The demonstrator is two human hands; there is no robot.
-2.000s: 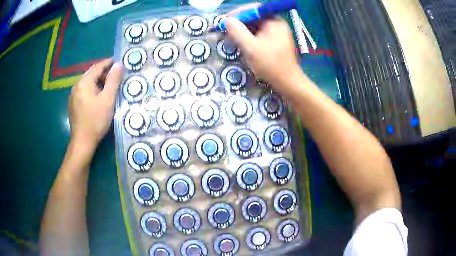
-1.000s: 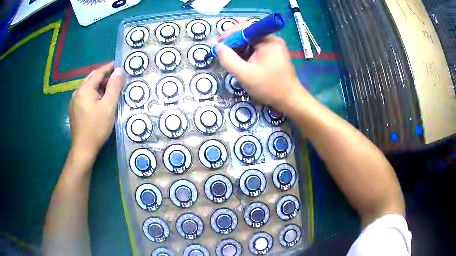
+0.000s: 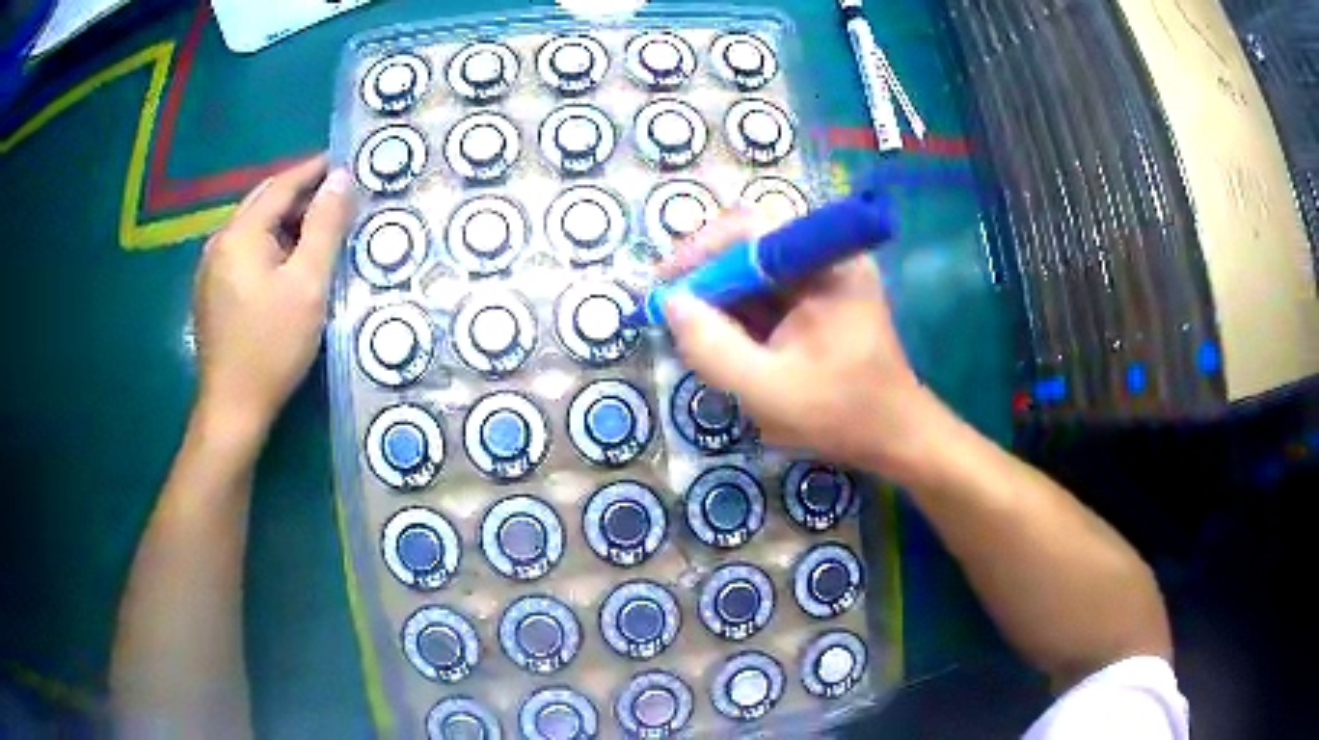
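Observation:
A clear blister tray (image 3: 564, 564) lies in front of me, with rows of round components (image 3: 625, 523), each with a pale ring and a shiny centre. My left hand (image 3: 272, 297) rests at the tray's left edge, fingers bent against it. My right hand (image 3: 810, 347) is over the tray's right half and holds a thick blue marker pen (image 3: 788, 257). The pen's tip points left, at the right side of a component in the third column, fourth row. Whether it touches cannot be told. My right hand hides some components.
A layered tray stack (image 3: 1085, 217) with blue dots on its edge stands at the right, with tan cardboard (image 3: 1230, 203) on it. A white-barrelled pen (image 3: 871, 72) and a thin pale tool lie beyond the tray. White sheets lie at the back left. Yellow and red tape lines cross the green mat.
My right hand has moved with the marker from the tray's far rows towards me, to the fourth row. The far right components now show. My left hand stays at the left edge.

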